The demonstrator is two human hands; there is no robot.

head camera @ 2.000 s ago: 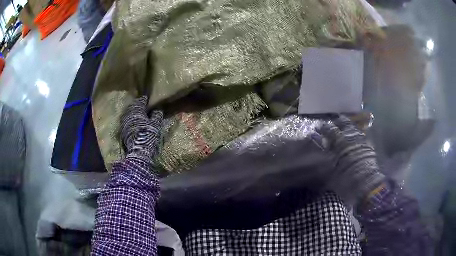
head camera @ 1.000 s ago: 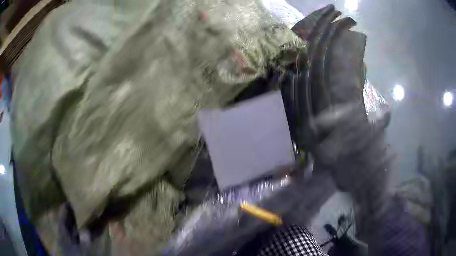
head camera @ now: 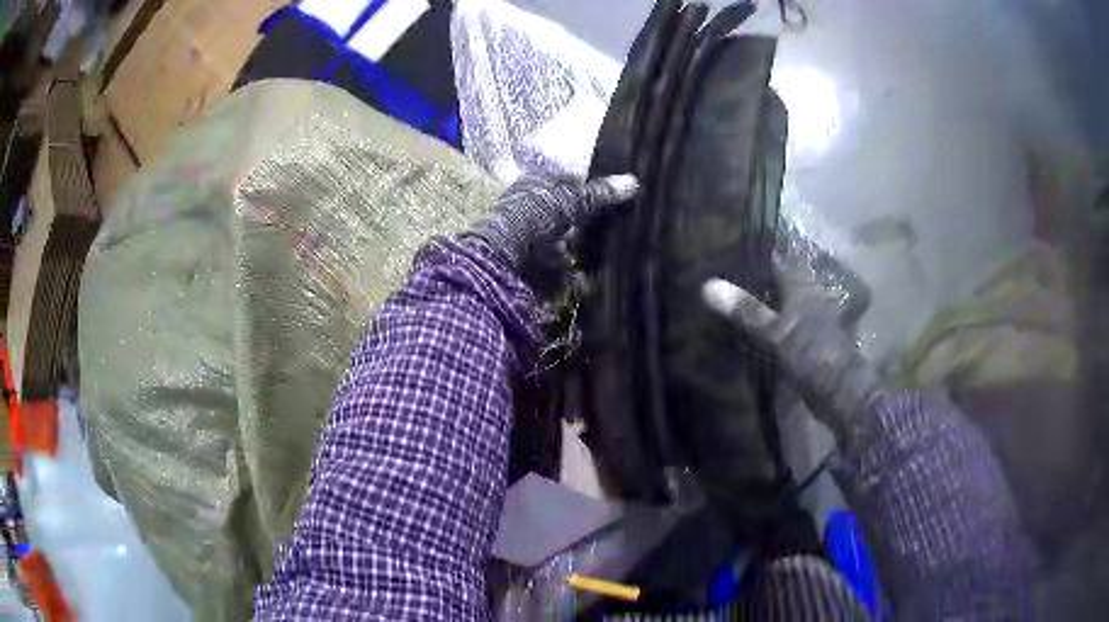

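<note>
A stack of long, dark, slightly curved strips (head camera: 699, 243) stands in front of me, right of the sack cover. My left hand (head camera: 547, 219), in a grey-black knit glove with pale fingertips, lies against the left side of the strips, its thumb over their edge. My right hand (head camera: 809, 346), in the same kind of glove, is against their right side, thumb on the face. Both hands grip the strips between them. The hidden fingers cannot be made out.
An olive woven sack cover (head camera: 316, 219) fills the left. A grey card (head camera: 553, 520) and a small yellow stick-like item (head camera: 603, 588) lie at the bottom. Cardboard (head camera: 183, 73) stands at upper left, blue-banded dark sheets (head camera: 395, 85) behind. Green-brown fabric (head camera: 997, 328) is at the right.
The view has turned to the right. My left hand has come from the sack cover to the dark strips. The strips now stand central, between both hands; the card shows lower.
</note>
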